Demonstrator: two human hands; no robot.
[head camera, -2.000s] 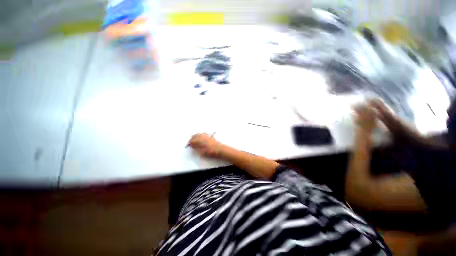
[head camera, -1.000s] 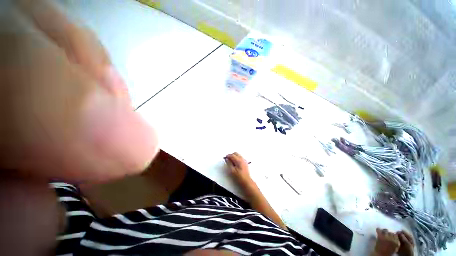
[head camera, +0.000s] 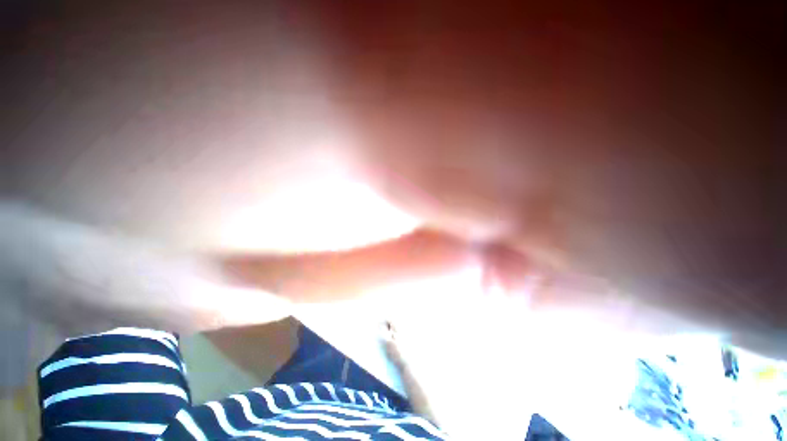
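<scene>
My left hand (head camera: 518, 155) is very close to the lens. It is large, blurred and reddish, and covers most of the upper view. A finger runs across the middle; whether the hand holds anything cannot be told. My right hand (head camera: 390, 332) is small and washed out by glare at the lower middle, over the white table (head camera: 492, 362). Its fingertips are too faint to show whether anything is in them. The connector housings are not visible behind the hand and glare.
Grey-blue cable bundles (head camera: 660, 396) lie at the lower right. A dark corner, probably the phone (head camera: 545, 429), shows at the bottom edge. My striped sleeve (head camera: 112, 379) is at the lower left. The table's near edge is partly lost in glare.
My left hand has spread from the left side across most of the view. The table is now much brighter. The tissue pack and black pile, visible before, are now hidden. My right hand appears lower.
</scene>
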